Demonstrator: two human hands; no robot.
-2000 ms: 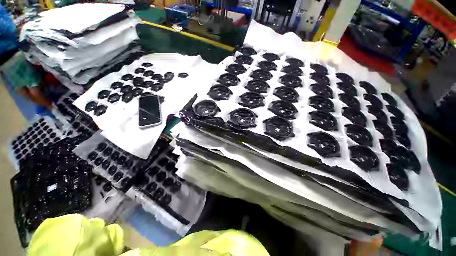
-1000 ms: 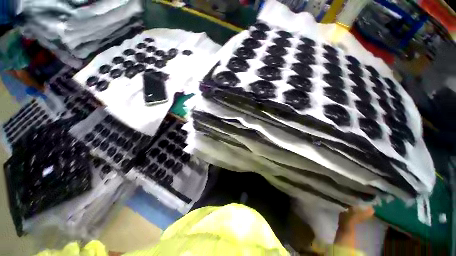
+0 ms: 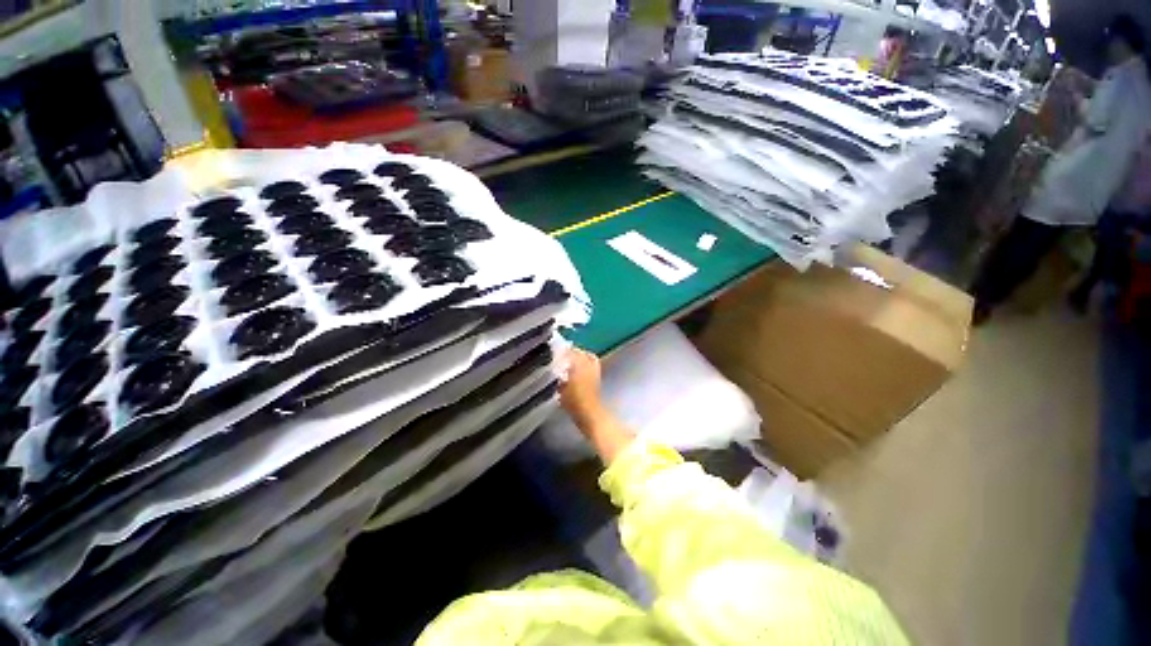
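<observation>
A tall tray stack (image 3: 417, 416) fills the left side, with rows of round black parts (image 3: 268, 331) on its top layer. White interleaf sheets stick out between its dark layers. My right hand (image 3: 581, 382), bare, is at the stack's right edge, with its fingers on the layers just above the bench's front edge. The fingertips are partly hidden. My left hand is not in view; a yellow sleeve shows at the bottom.
The green bench (image 3: 625, 303) carries a white slip (image 3: 653, 256) and a small white square (image 3: 707, 241). Another tray stack (image 3: 808, 152) stands behind. An open carton (image 3: 858, 353) is below the bench edge. A person (image 3: 1092, 152) stands at the far right.
The view has swung right. The tray stack now lies on the left, and the phone and loose parts are out of view. My right hand and forearm show more fully.
</observation>
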